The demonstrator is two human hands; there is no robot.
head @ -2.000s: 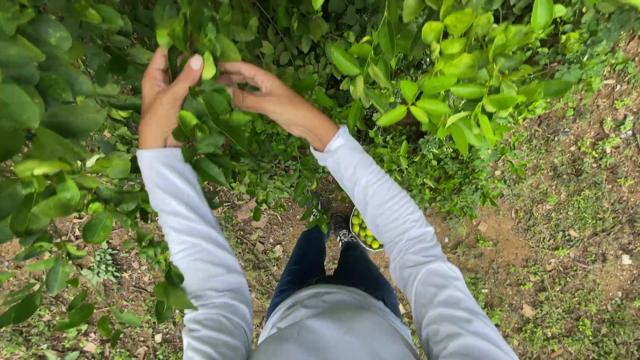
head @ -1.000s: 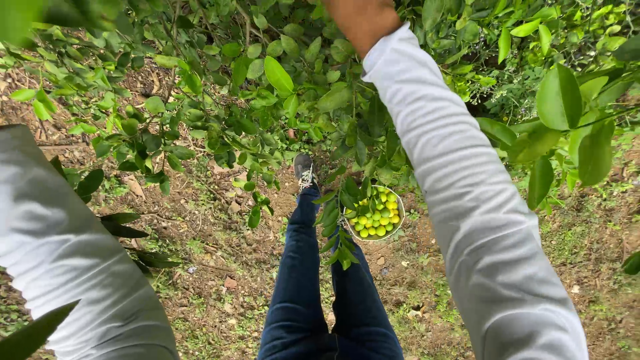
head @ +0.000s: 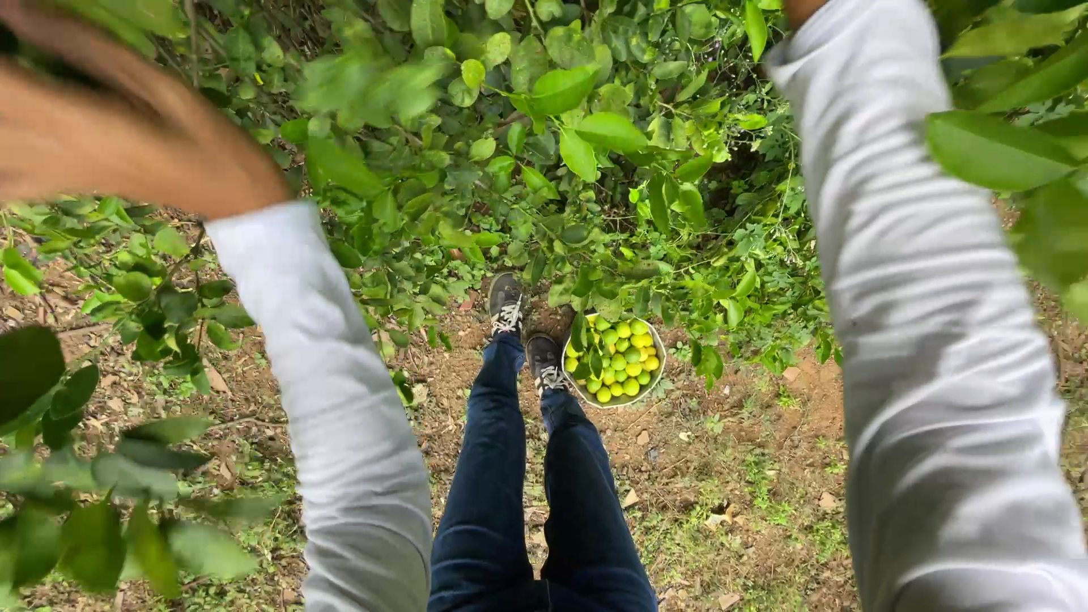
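Note:
My left hand (head: 110, 119) is raised at the upper left, blurred and partly cut off by the frame, close to the leafy branches (head: 586, 127) of a tree that looks like citrus. Its fingers are too blurred to show what they hold. Only a sliver of my right wrist shows at the top edge; the hand itself lies outside the view, above the long grey-white sleeve (head: 901, 297). A round container (head: 659, 374) full of green and yellow limes (head: 632, 354) stands on the ground beside my shoes.
My feet in dark laced shoes (head: 544, 353) stand just left of the container. Large leaves (head: 999, 151) hang near the camera at the right, and more leaves (head: 93, 535) at the lower left. Below lies bare soil (head: 680, 459) with dry bits and low weeds.
Both hands were together among the leaves two seconds ago and are now far apart. My left hand, out of view one second ago, shows again at the upper left. The view has shifted.

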